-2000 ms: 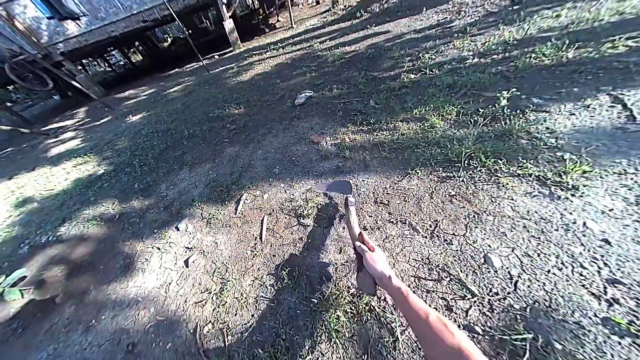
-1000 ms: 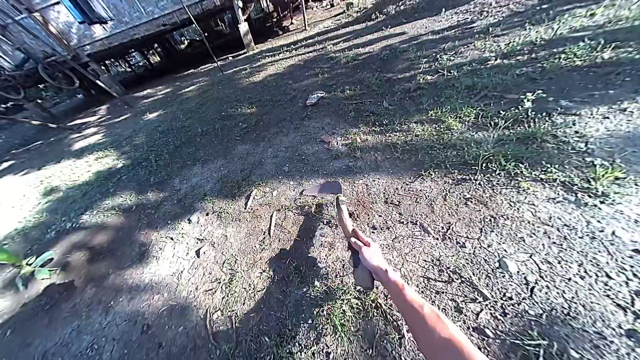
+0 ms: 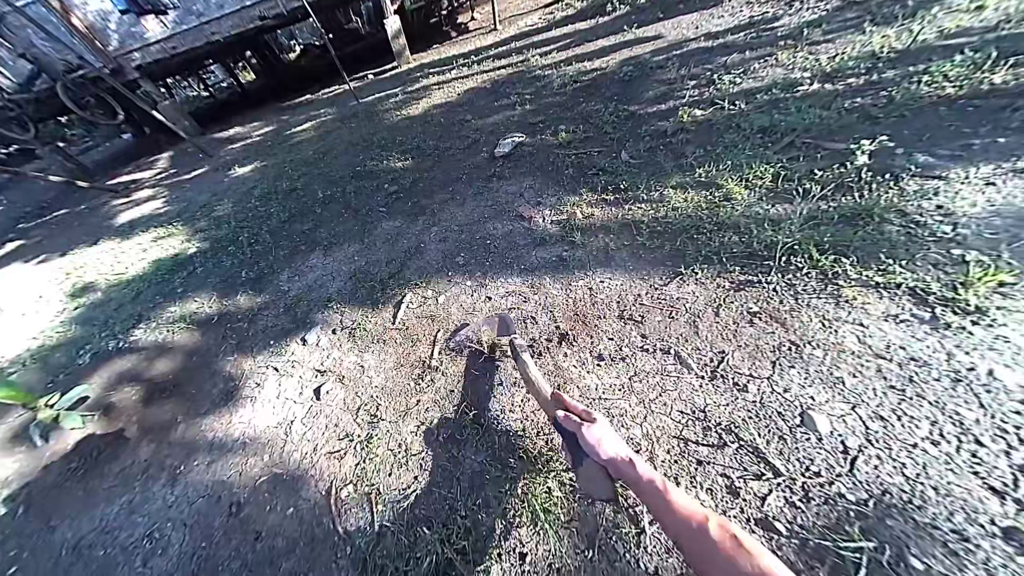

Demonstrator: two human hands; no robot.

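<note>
My right hand [image 3: 590, 436] is closed around the wooden handle of a short hand hoe [image 3: 534, 379], its arm reaching in from the lower right. The handle's thick butt end sticks out below the hand. At the far end, the tool's curved metal blade [image 3: 483, 330] is low over a small tuft of grass [image 3: 492, 348] on bare, cracked soil; whether it touches the ground cannot be told. A dark shadow of the arm and tool falls just left of them. My left hand is not in view.
Small sticks [image 3: 436, 346] lie left of the blade, and a stone [image 3: 816, 422] lies to the right. A pale flat object [image 3: 509, 144] rests farther off. A leafy plant [image 3: 56, 406] stands at the left edge. Behind are a raised building [image 3: 200, 36], a post [image 3: 397, 40] and a bicycle wheel [image 3: 90, 100].
The blade appears slightly farther left relative to the nearby sticks than two seconds ago. My right hand keeps its hold on the handle throughout.
</note>
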